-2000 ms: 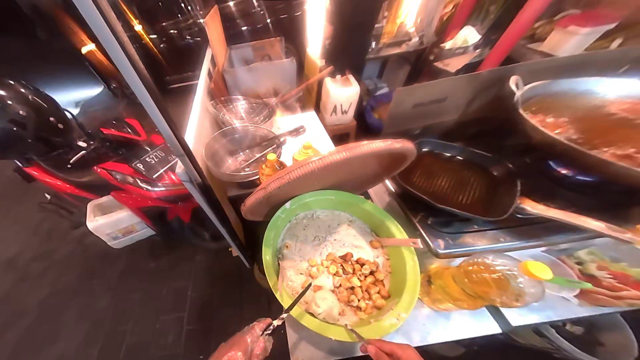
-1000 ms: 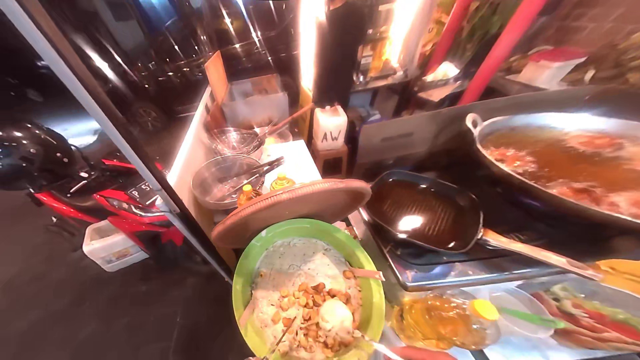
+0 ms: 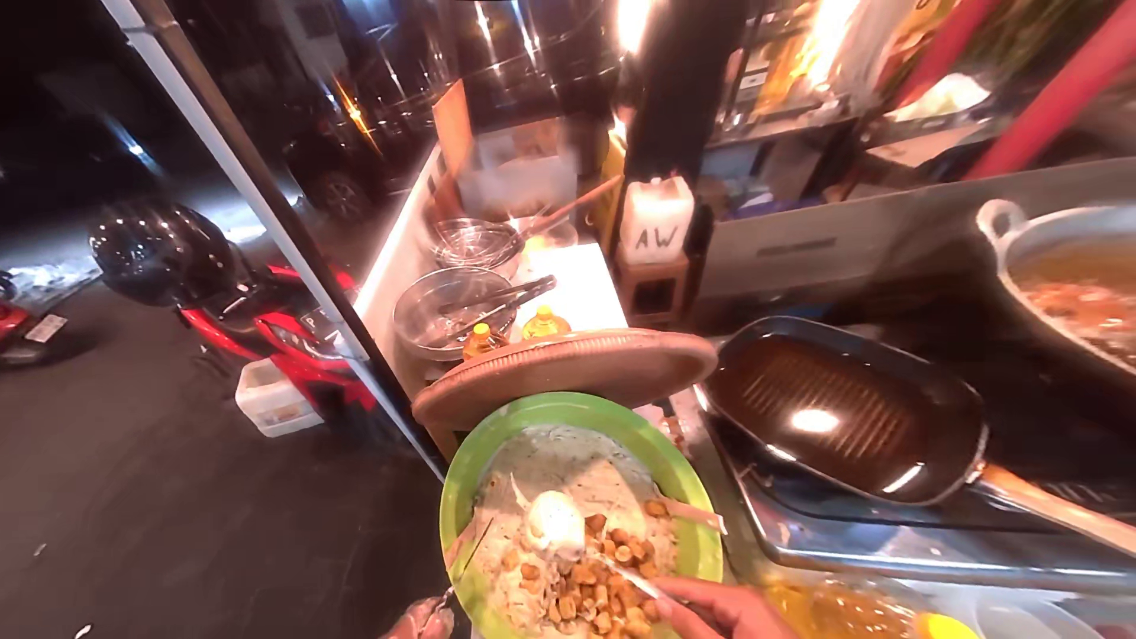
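Observation:
A green plastic bowl (image 3: pixel 706 497) at the lower middle holds pale batter and browned chopped pieces (image 3: pixel 590 577). My right hand (image 3: pixel 719 608) grips a metal spoon (image 3: pixel 626 575) by its handle; a rounded pale lump of batter (image 3: pixel 555 522) sits at the spoon's head, over the middle of the bowl. At the bowl's lower left, my left hand (image 3: pixel 424 619), seemingly in a clear glove, holds a thin metal utensil (image 3: pixel 461 568) whose tip lies over the batter. A flat wooden stick (image 3: pixel 692 513) rests across the right rim.
A round brown woven lid (image 3: pixel 568 368) leans behind the bowl. To the right are a ridged square pan with oil (image 3: pixel 843 417), a large wok (image 3: pixel 1003 257) and an oil bottle (image 3: pixel 834 612). Metal bowls, tongs (image 3: pixel 497 306) and small bottles stand beyond. A metal post (image 3: pixel 257 204) rises at left.
My right hand has moved up and right along the bowl with the spoon, and a pale lump now shows at the spoon. The view has shifted.

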